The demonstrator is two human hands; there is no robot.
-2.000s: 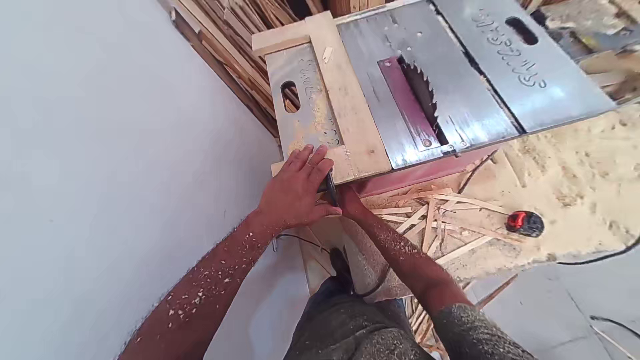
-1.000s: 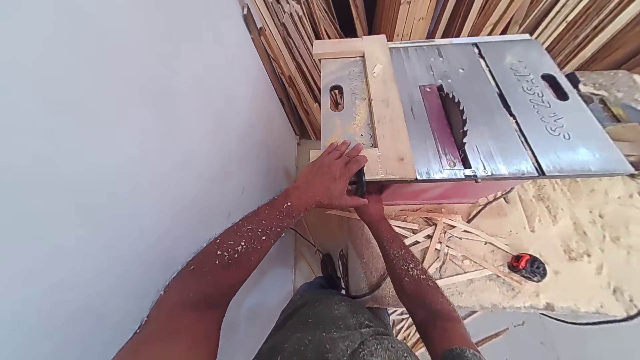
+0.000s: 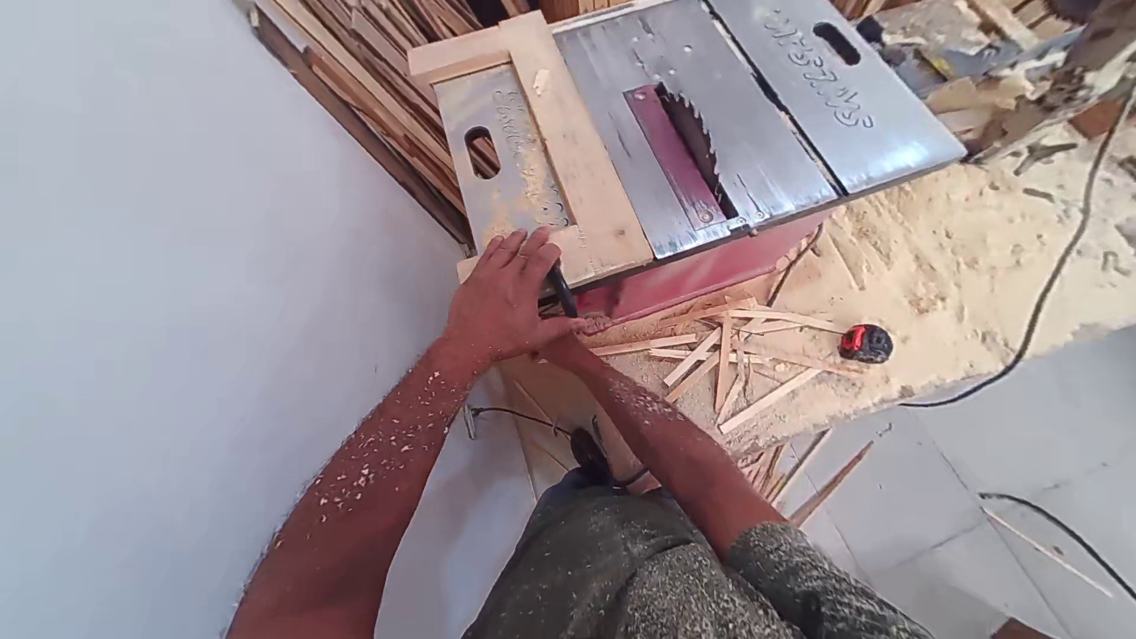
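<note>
My left hand (image 3: 506, 297) rests at the front left corner of a table saw, fingertips on the wooden fence frame (image 3: 586, 151) and palm by a black clamp handle (image 3: 563, 291). Whether its fingers grip the handle, I cannot tell. Below it, my right hand (image 3: 568, 342) reaches under the table's edge, mostly hidden behind the left one. The saw's metal top (image 3: 612, 53) carries the toothed circular blade (image 3: 697, 133), standing in its slot beside a purple insert plate (image 3: 670, 160). Sawdust lies on the plate inside the fence frame and on my forearms.
Thin offcut strips (image 3: 723, 355) and a red and black tape measure (image 3: 865, 343) lie on the sawdust-covered bench (image 3: 967, 266) ahead of me. A black cable (image 3: 1056, 280) crosses it. Stacked wood strips (image 3: 373, 98) lean at the white wall. Scraps lie on the tiled floor.
Both hands stay at the saw's front left corner. The view has shifted and tilted; nothing else has plainly moved.
</note>
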